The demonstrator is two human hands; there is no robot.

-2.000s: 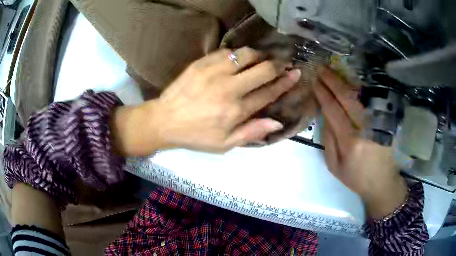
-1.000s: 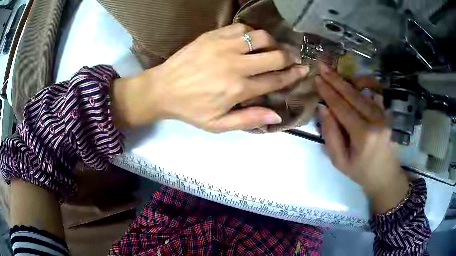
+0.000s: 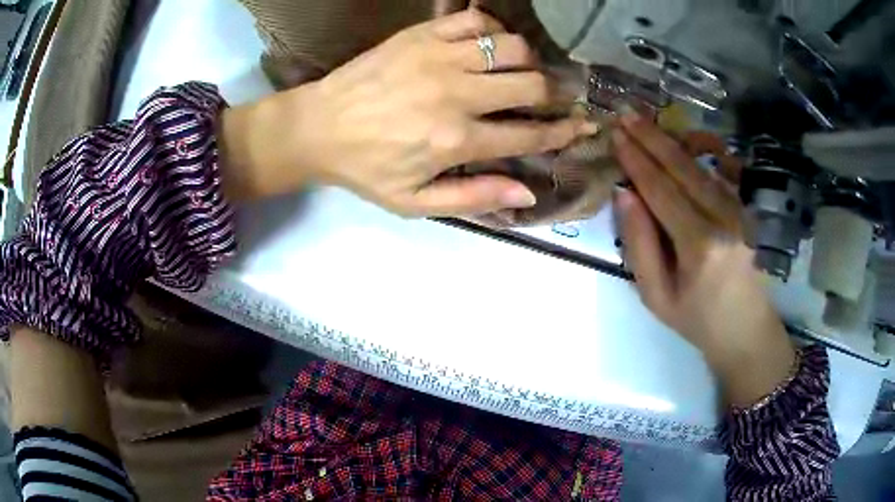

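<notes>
The brown corduroy garment piece (image 3: 329, 31) lies under my left hand and reaches the presser foot area (image 3: 616, 90) of the machine. My left hand (image 3: 442, 118) rests flat on the cloth, fingers pointing to the needle area, thumb near the cloth's front edge. My right hand (image 3: 682, 221) is right of the presser foot, fingertips at the cloth's right edge, fingers close together. I cannot tell if it pinches the cloth or holds snips. The needle point is blurred.
The grey machine head (image 3: 667, 34) is above the cloth. Thread tension parts (image 3: 777, 206) stand at the right. The white table (image 3: 393, 284) has a printed ruler (image 3: 442, 385) along its front edge. More brown cloth (image 3: 74, 88) hangs at the left and lies over the lap.
The cloth and my left hand have moved up and away from the table's front edge, baring more of the bed. My right hand stays beside the presser foot, its fingers slightly shifted.
</notes>
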